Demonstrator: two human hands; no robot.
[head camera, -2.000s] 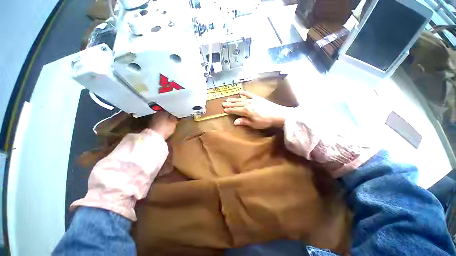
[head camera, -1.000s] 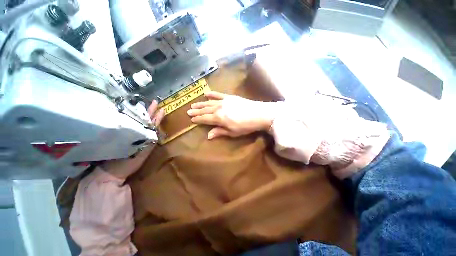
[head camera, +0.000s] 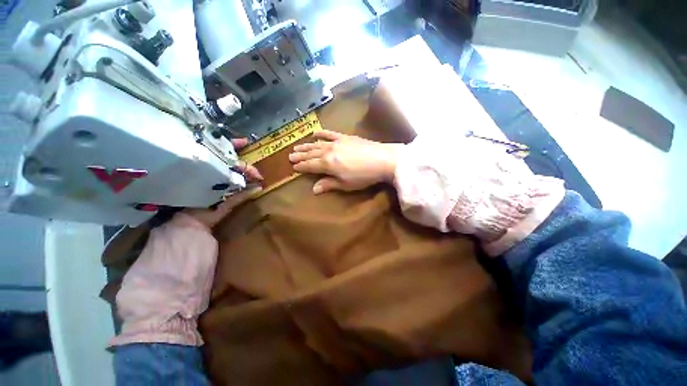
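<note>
A large brown garment panel (head camera: 354, 279) covers the table front and the lap, with folds across it. A yellow rectangular clamp frame (head camera: 282, 143) with dark markings lies on the cloth, a smooth brown area inside it. My right hand (head camera: 343, 160) lies flat, palm down, fingertips at the frame's right end. My left hand (head camera: 245, 181) is at the frame's left end, partly hidden by the white machine head (head camera: 113, 143) with a red logo; its fingertips touch the cloth there. Neither hand visibly grips anything.
A silver clamp bracket (head camera: 264, 83) stands behind the frame. A white sheet (head camera: 437, 98) lies under the cloth's right side. A thin dark tool (head camera: 497, 142) lies beyond my right sleeve. A flat grey rectangle (head camera: 637, 118) lies far right. A pale control box (head camera: 527, 26) stands at the rear.
The view has swung round, so the machine head now sits further left than two seconds ago. My left fingers have come further out from behind the head onto the frame's left end. My right hand stays on the cloth.
</note>
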